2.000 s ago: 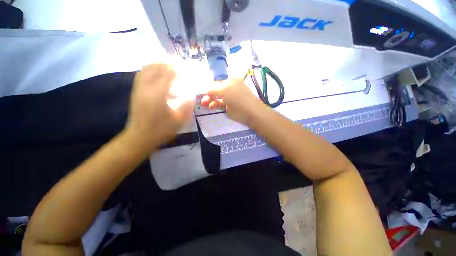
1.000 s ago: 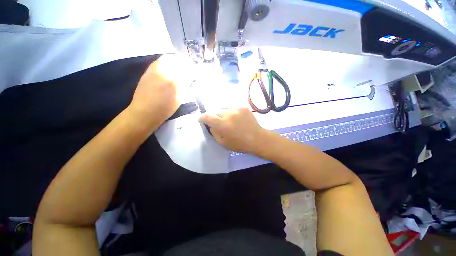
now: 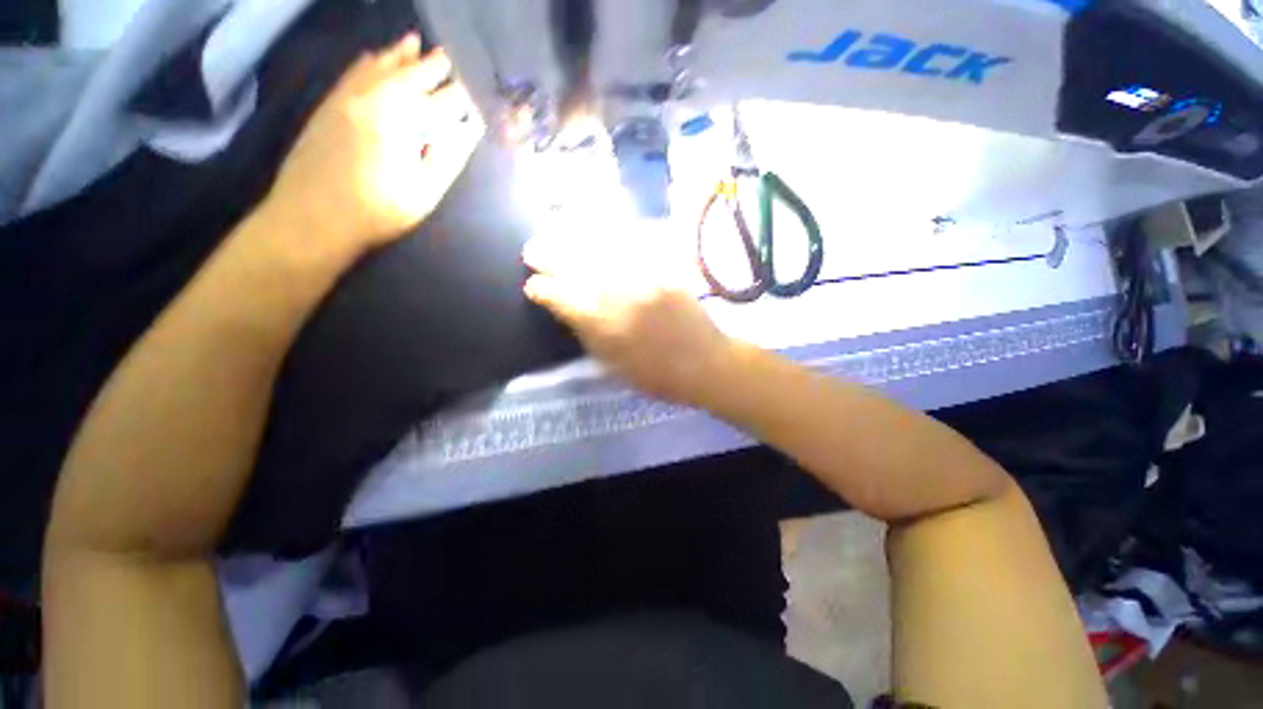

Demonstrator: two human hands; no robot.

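Note:
A black garment panel (image 3: 402, 326) lies on the table left of the needle area and hangs over the front edge. My left hand (image 3: 381, 146) lies on it with fingers spread, near the machine's needle end. My right hand (image 3: 623, 312) is at the panel's right edge, just in front of the presser foot area; its fingertips are washed out by glare, so its hold cannot be told. The white sewing machine (image 3: 887, 63) stands above. The needle and presser foot are lost in glare.
Scissors (image 3: 759, 238) with orange-red and green handles lie right of the needle area. The ruler strip (image 3: 970, 339) runs along the front edge. A black cable (image 3: 1133, 312) hangs at the right end. Pale cloth (image 3: 153, 97) is bunched at upper left.
The pale curved piece near my hands is gone from view; black cloth now lies there. The pale cloth at left is bunched up. My left hand has moved up and left, fingers spread.

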